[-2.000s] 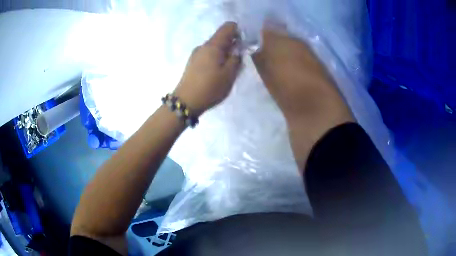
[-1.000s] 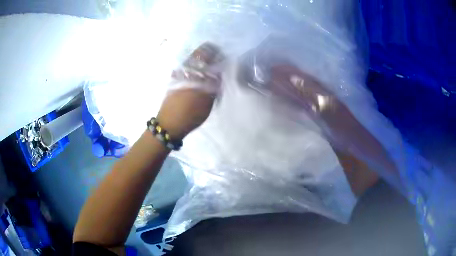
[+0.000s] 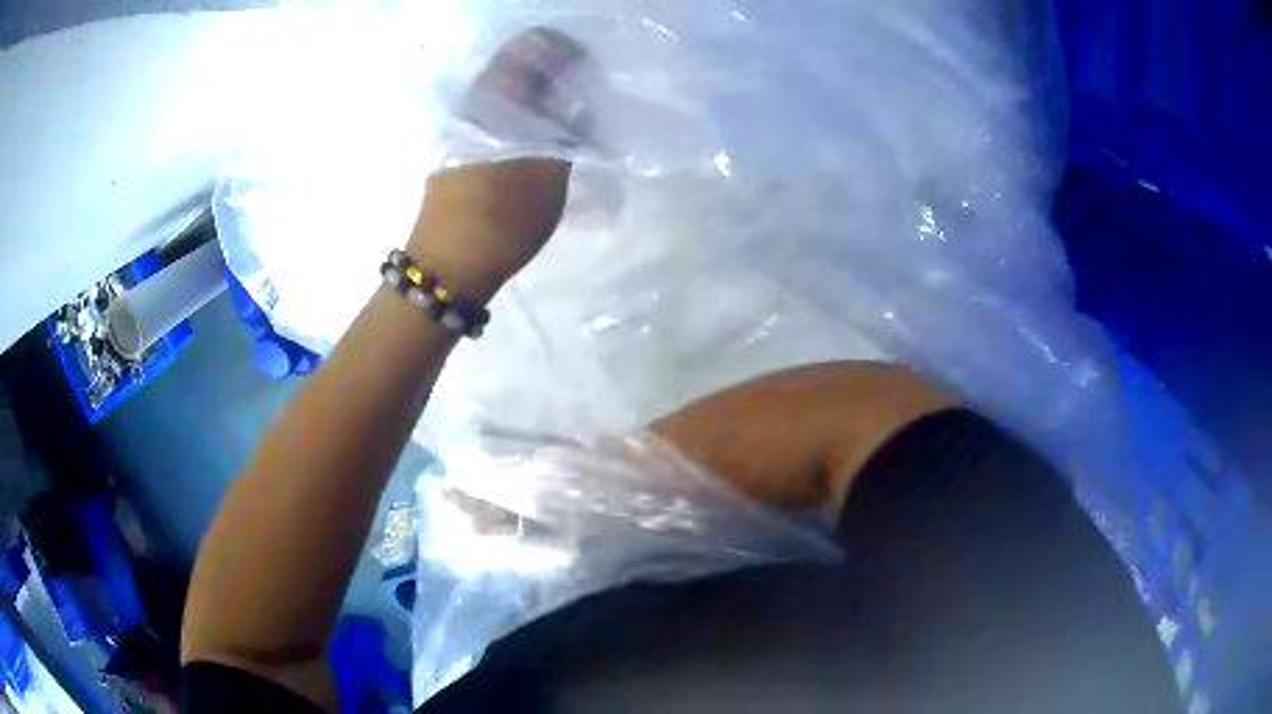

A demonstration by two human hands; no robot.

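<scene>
A huge clear plastic sack (image 3: 781, 265) bulges in front of me, shiny and crinkled, with whitish plastic showing inside it. My left hand (image 3: 530, 105), with a bead bracelet at the wrist, is at the top centre. Its fingers are curled on the sack's film, which drapes over the hand at the wrist. My right forearm reaches left across the sack's near side. My right hand (image 3: 488, 516) shows only faintly through crinkled film at the lower centre, and its fingers are hard to make out.
A white tabletop (image 3: 84, 168) is at the upper left. Below it are a pale tube (image 3: 175, 300) and a blue bin (image 3: 105, 398) of loose silver parts. A blue stool (image 3: 272, 335) is partly behind the sack. Blue crates (image 3: 1158, 126) stand at the right.
My left hand has moved up and slightly left with the film. My right hand has come down and left from the top centre to the sack's near side, under crinkled film.
</scene>
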